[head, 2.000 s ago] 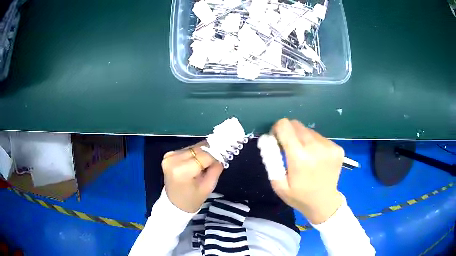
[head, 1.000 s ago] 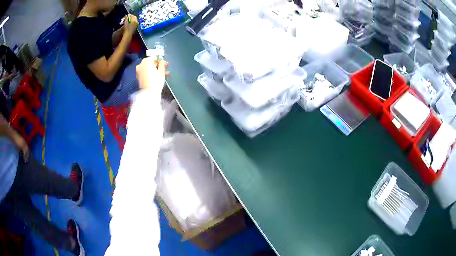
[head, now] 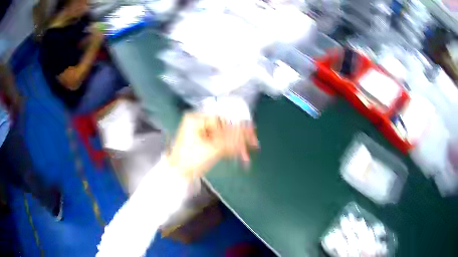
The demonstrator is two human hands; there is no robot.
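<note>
The frame is strongly blurred. My left hand [head: 213, 140] reaches out over the bench edge, its white sleeve coming from the lower left. A pale white shape, which looks like the bunch of white-tabbed parts [head: 228, 108], is at its fingers; single stems or loops cannot be made out. My right hand is out of the picture. A clear tub with white parts [head: 359, 236] is at the lower right. Another clear tub [head: 374, 169] with a pale content is just behind it on the dark green bench.
Clear plastic boxes [head: 216, 45] are stacked beyond my left hand. Red trays [head: 364, 95] and a flat device with a blue strip [head: 304, 104] are at the back. A seated person [head: 70, 65] is at the upper left. A carton [head: 193, 218] is below the bench edge.
My left hand has moved from the upper left towards the middle and appears larger. The view has shifted, bringing more of the near tub into the picture. My right hand, seen earliest, is gone.
</note>
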